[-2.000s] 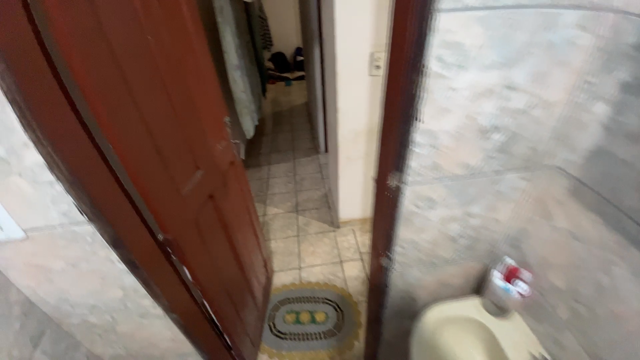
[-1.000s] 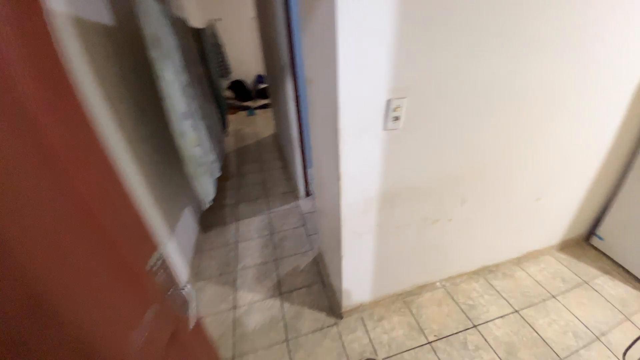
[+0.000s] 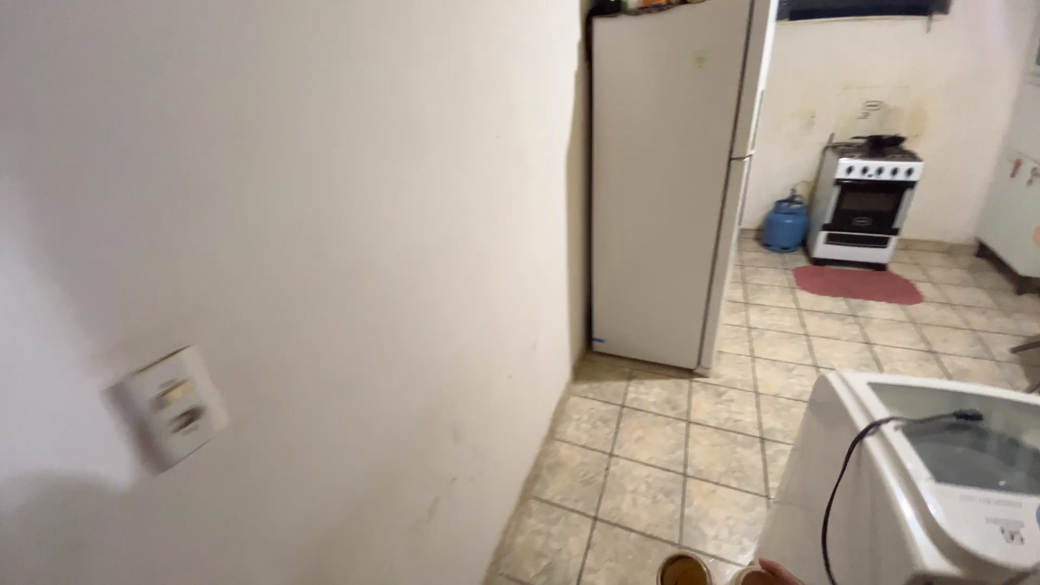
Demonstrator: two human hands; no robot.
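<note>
Two round, open-topped containers, probably cups, show at the bottom edge: the left cup [image 3: 685,570] and the right cup [image 3: 754,577], both brownish yellow inside. A small part of my right hand [image 3: 780,571] lies at the right cup's rim, with fingers against it; the rest is below the frame. What supports the left cup is hidden. My left hand is out of view. Just right of the cups stands a white washing machine [image 3: 800,487] with a see-through lid [image 3: 967,439]. A black power cord [image 3: 830,496] lies over its top and hangs down its side.
A wall socket [image 3: 177,406] is on the white wall [image 3: 366,244] at left. Ahead stand a white refrigerator [image 3: 662,195], a blue gas cylinder [image 3: 785,225] and a stove [image 3: 868,207] with a black pan [image 3: 881,142]. A red mat [image 3: 857,284] lies on the tiled floor [image 3: 650,487].
The view has moved from a bathroom doorway past the red door and turned right toward the kitchen. The two cups and part of a hand have come into view.
</note>
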